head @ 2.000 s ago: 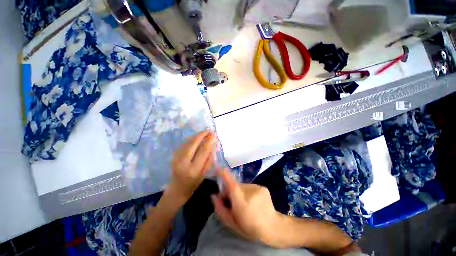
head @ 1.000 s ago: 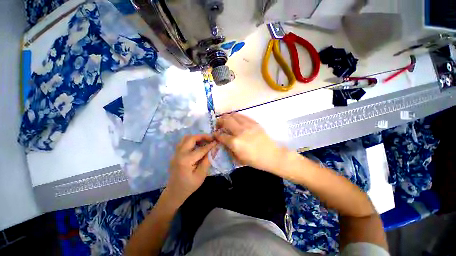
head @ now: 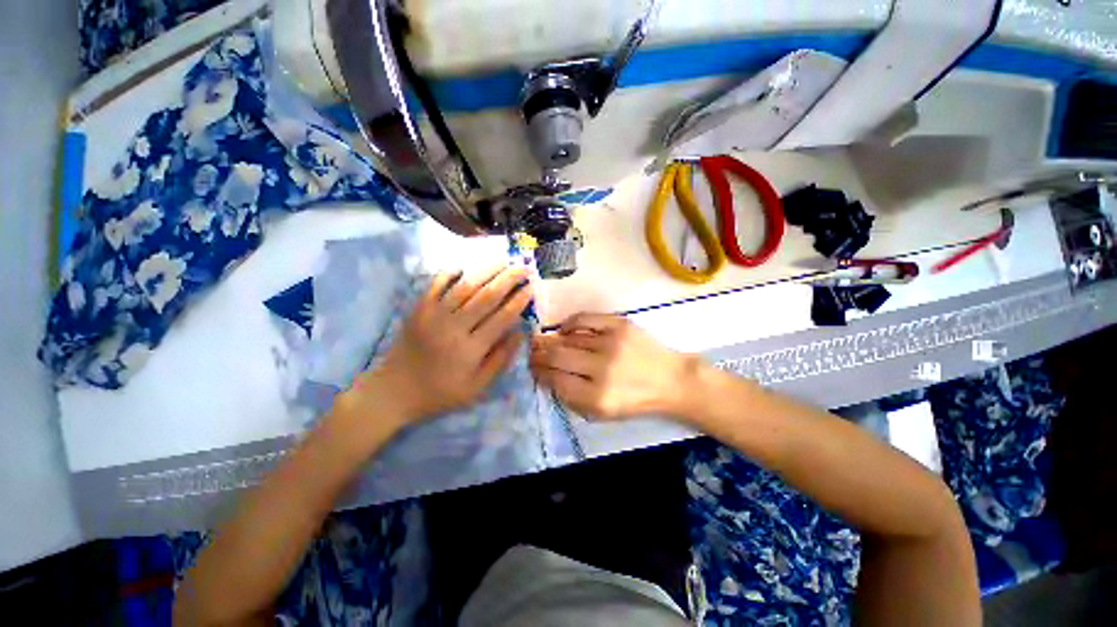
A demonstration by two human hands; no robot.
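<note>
The pale floral piece (head: 453, 447) lies wrong side up on the machine table, its right edge running up to the lit presser foot area. My left hand (head: 456, 337) lies flat on it with fingers spread, just below the needle area. My right hand (head: 606, 365) has its fingertips gathered at the piece's right edge, pinching it. The sewing machine head (head: 759, 31) stands above, with a grey ridged knob (head: 559, 256) just right of the lit spot. The needle itself cannot be made out.
Yellow-and-red-handled scissors (head: 745, 214) lie right of the knob. Black scraps (head: 833, 221), a small red-handled tool (head: 877, 270) and a thin red stick (head: 968, 251) lie further right. A blue floral piece (head: 165, 233) lies left. Floral fabric (head: 772, 539) hangs below the table edge.
My left hand has moved up from the front edge and flattened onto the fabric near the needle area. My right hand has shifted slightly down. The view now shows more of the machine head.
</note>
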